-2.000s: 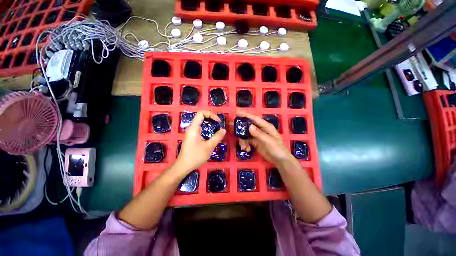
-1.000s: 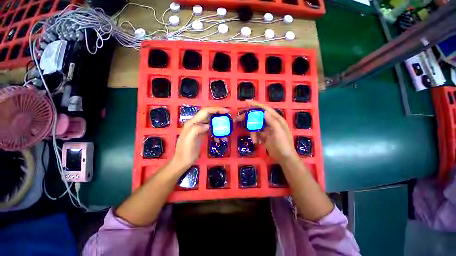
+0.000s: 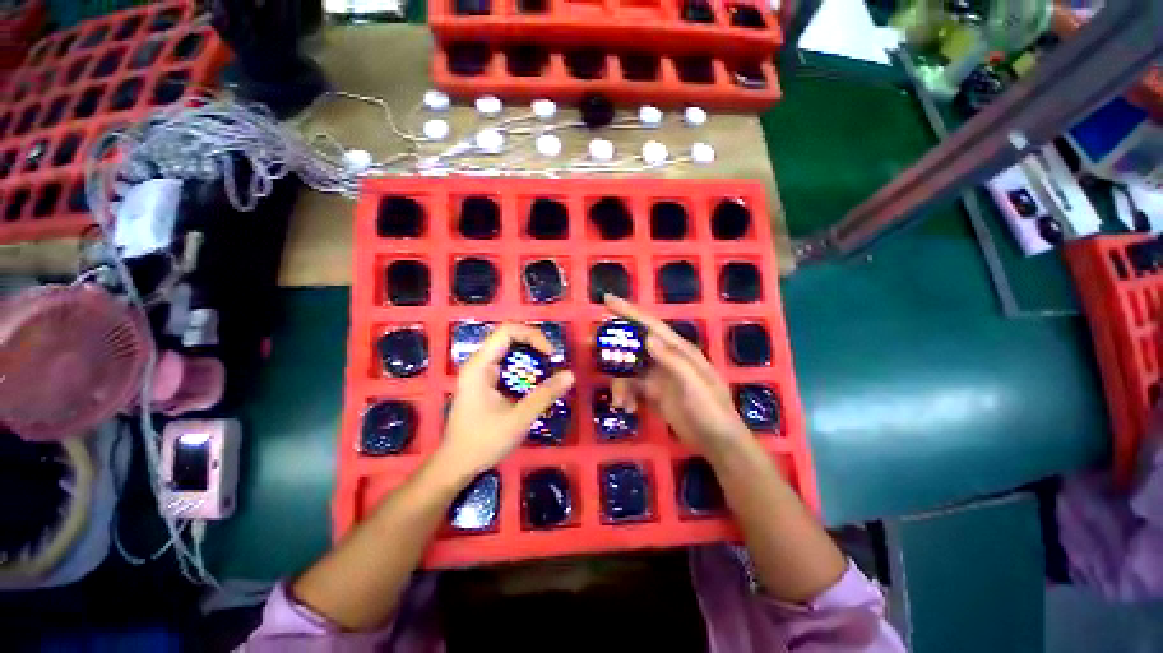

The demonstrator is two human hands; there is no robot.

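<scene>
A red tray with a grid of square pockets lies in front of me, with dark watch bodies in its pockets. My left hand holds a watch body over the middle of the tray, its screen lit with small coloured icons. My right hand holds another watch body beside it, its dark screen lit with white marks and small icons. My hands are apart and cover some pockets in the middle rows.
White charging pucks on thin cables lie on a tan board beyond the tray. Another red tray stands behind them. Left are bundled cables, a pink fan and a small white device. A metal post and a coworker's sleeve are right.
Both watch screens went from dark to bright blue, and now show small icons on dark. My hands still hold them. The whole view has shifted, so the tray sits lower.
</scene>
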